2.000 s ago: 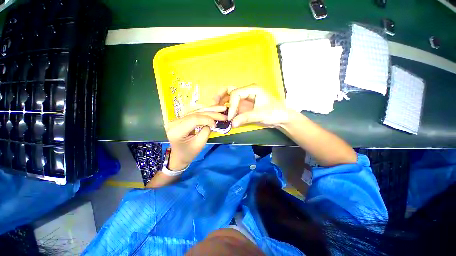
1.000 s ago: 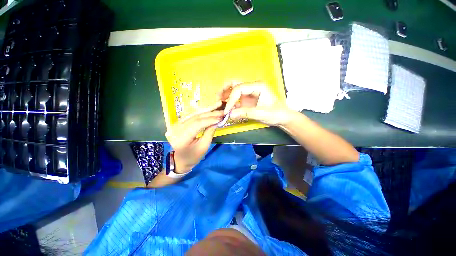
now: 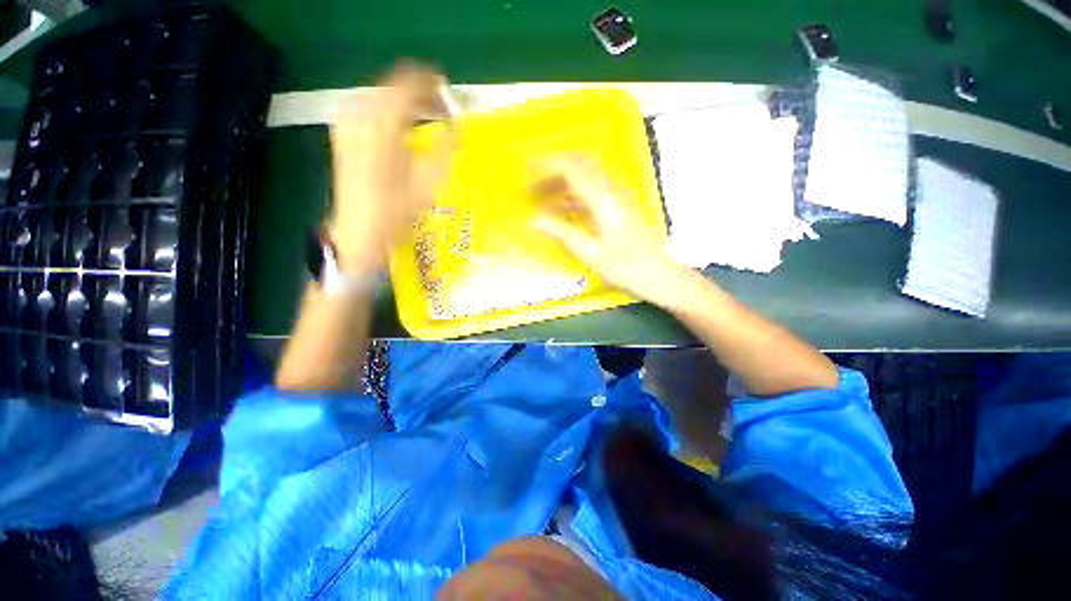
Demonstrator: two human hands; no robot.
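My left hand [image 3: 382, 170] is blurred over the left rim of the yellow tray [image 3: 517, 117], reaching toward the belt. A blurred silver-edged piece, which looks like a watch housing [image 3: 448, 99], shows at its fingertips. My right hand [image 3: 605, 229] is over the right half of the tray, slightly blurred, with thumb and fingers apart and nothing visible in it. Tiny white-silver parts [image 3: 440, 252] lie scattered along the tray's left and near sides. A wristwatch is on my left wrist.
Stacked black blister trays [image 3: 88, 223] stand at left. White sheets [image 3: 722, 182] lie right of the tray, with two textured pale pouches [image 3: 863, 147] farther right. Spaced housings [image 3: 614, 31] sit on the green belt [image 3: 493, 41] beyond. Bench edge runs near my smock.
My hands have parted. My left hand has moved up and left with the silver-edged piece, uncovering parts in the tray. My right hand has opened over the tray. Belt housings have shifted right.
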